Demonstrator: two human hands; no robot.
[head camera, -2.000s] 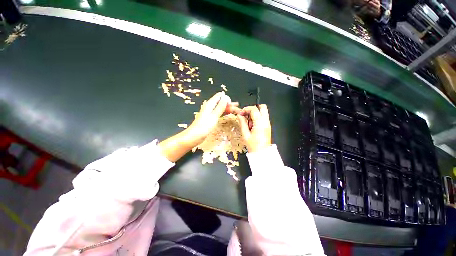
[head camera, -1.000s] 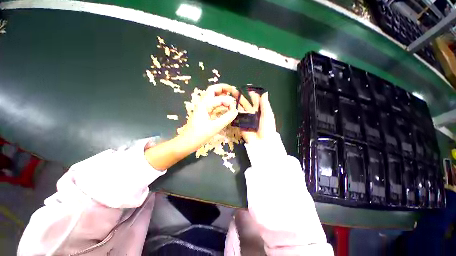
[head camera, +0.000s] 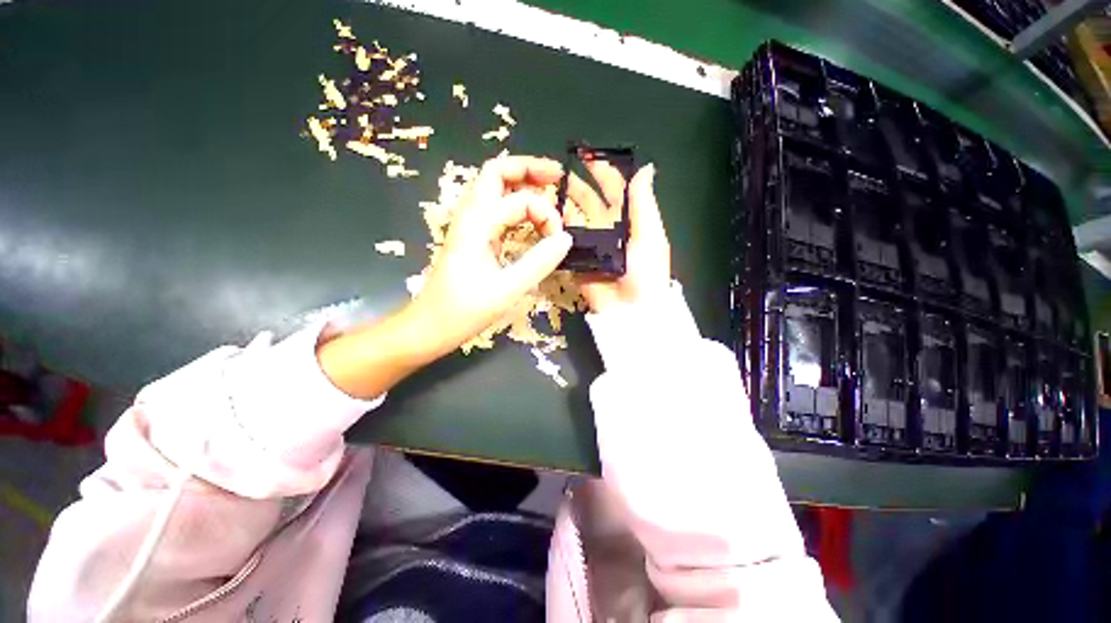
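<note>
A black plastic housing (head camera: 597, 252) is held upright above the pile, its open window at the top and its solid block at the bottom. My right hand (head camera: 643, 237) holds it from the right side and behind; fingers show through the window. My left hand (head camera: 493, 237) is at its left edge, thumb and fingertips against the frame. Whether the left fingertips pinch a small piece is too small to tell. Small pale pieces (head camera: 526, 329) lie in a heap under and around my left hand, partly hidden by it.
A darker scatter of small pieces (head camera: 368, 104) lies at the upper left on the dark green bench (head camera: 183, 183). A stack of black blister trays (head camera: 841, 274) with housings in its pockets stands at the right. A white strip (head camera: 585, 43) and a brighter green belt run behind.
The housing, hidden between my hands two seconds ago, came into view and is now held upright. My left fingers stay at its left edge. The whole scene has shifted upward in the view.
</note>
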